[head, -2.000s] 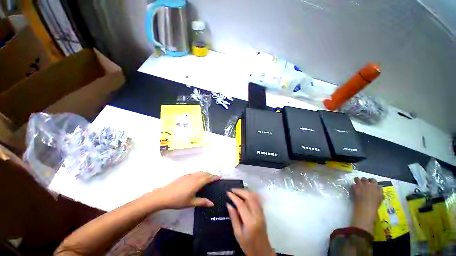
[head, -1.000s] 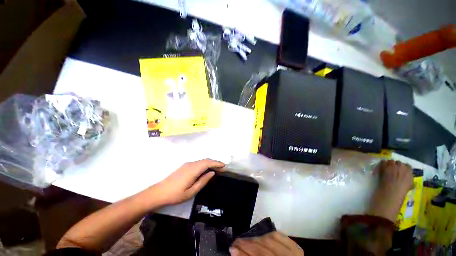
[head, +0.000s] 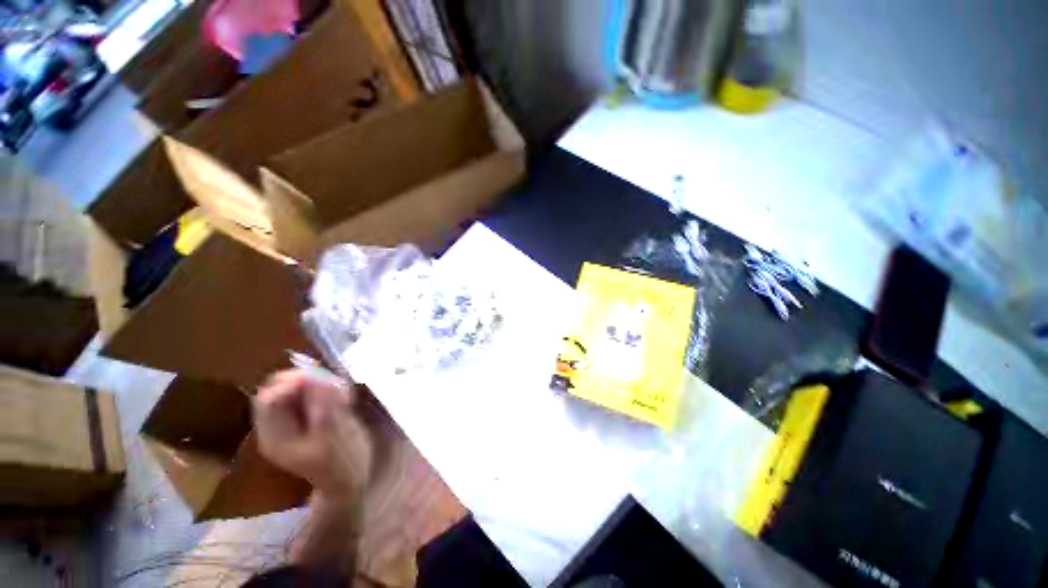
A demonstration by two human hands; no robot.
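My left hand [head: 305,425] is blurred, with curled fingers, left of the table edge and below the clear bag of silvery-white accessories [head: 442,316]. A small whitish shape shows at its fingertips; I cannot tell whether it is held. A black box [head: 638,551] is cut off by the bottom edge. My right hand is not in view. A yellow sleeve with an earphone picture [head: 630,345] lies on the table. Black boxes [head: 879,482], the nearest with a yellow side, are at the lower right.
Open cartons [head: 391,155] stand left of the table, one with yellow and black items inside. White coiled pieces [head: 776,276] and a phone [head: 910,312] lie towards the back. A kettle [head: 672,52] and a small bottle [head: 756,57] stand at the wall.
The view has swung left. My left hand has left the black box and moved left past the table edge. My right hand and the other person's hand are out of view.
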